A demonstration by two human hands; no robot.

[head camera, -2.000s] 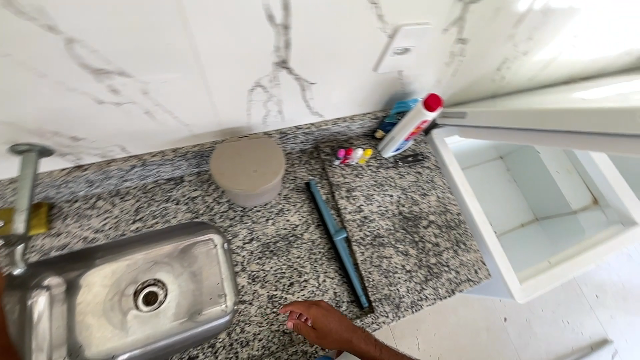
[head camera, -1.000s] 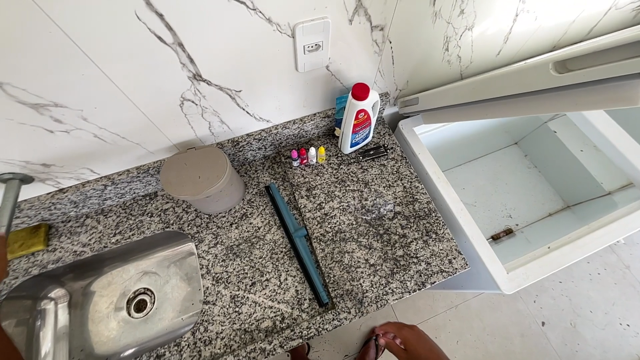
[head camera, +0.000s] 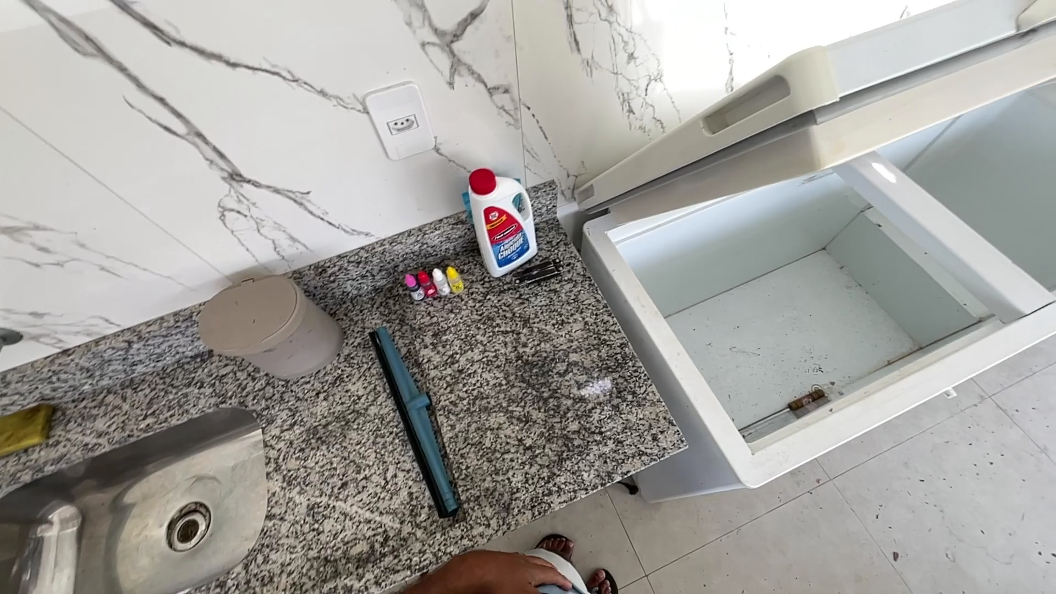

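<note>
At the bottom edge, what appears to be my left hand (head camera: 499,571) lies palm down against pale clothing, its fingertips partly hidden. My right hand is out of view. Nearest on the granite counter is a blue squeegee head (head camera: 417,417) with a black rubber blade and no handle. Beyond it stand several small dropper bottles (head camera: 435,283) with pink, red, white and yellow tops. Beside them is a white jug (head camera: 503,227) with a red cap, and a black object (head camera: 538,272) lies at its base. A lidded beige tub (head camera: 276,326) stands left of the squeegee.
A steel sink (head camera: 190,487) is at lower left, with a yellow sponge (head camera: 25,429) behind it. Right of the counter stands a white chest freezer (head camera: 693,371), its lid (head camera: 792,107) raised and a small brown object (head camera: 807,399) inside. A wall socket (head camera: 400,122) is above the counter. Sandalled feet (head camera: 601,580) show below.
The view has shifted toward the freezer. The hand that was over the counter's front edge two seconds ago is out of view. Another hand shows at the bottom edge. The counter objects have stayed put.
</note>
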